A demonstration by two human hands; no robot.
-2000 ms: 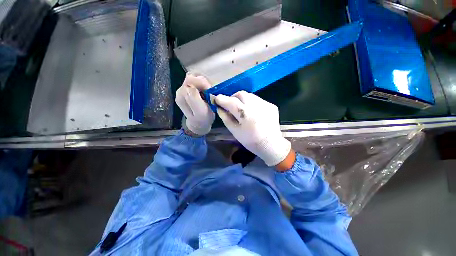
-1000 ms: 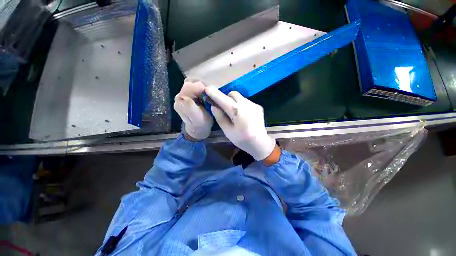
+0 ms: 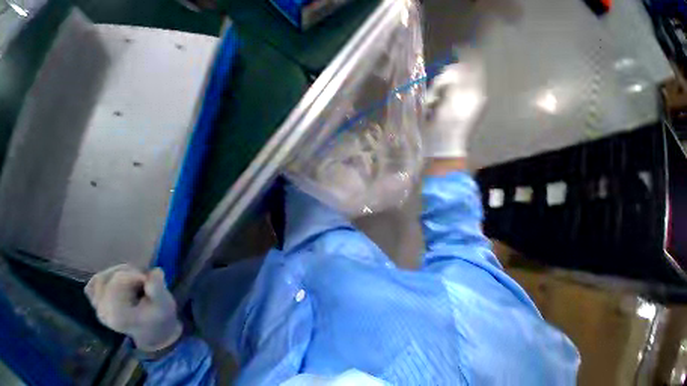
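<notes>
The silver metal tray (image 3: 143,136) lies at the left, with its blue edge (image 3: 192,151) facing right. My left hand (image 3: 135,301), in a white glove, is at the tray's near corner with fingers curled; whether it grips anything is unclear. My right hand (image 3: 456,102), gloved and blurred, is out past the bench edge, above the floor and right beside the bag. A thin blue film strip (image 3: 388,98) trails from its fingertips across the bag. The clear plastic bag (image 3: 361,162) hangs from the bench rail and holds pale scraps.
The aluminium bench rail (image 3: 290,124) runs diagonally between the green surface (image 3: 252,105) and the bag. Part of a blue unit (image 3: 290,9) shows at the top. A black panel or crate (image 3: 580,196) with white labels stands at the right, above brown cardboard (image 3: 565,301).
The view has turned right. My hands, earlier together at the tray's blue edge corner, are now far apart. My right hand has moved out to the bag with a loose blue strip.
</notes>
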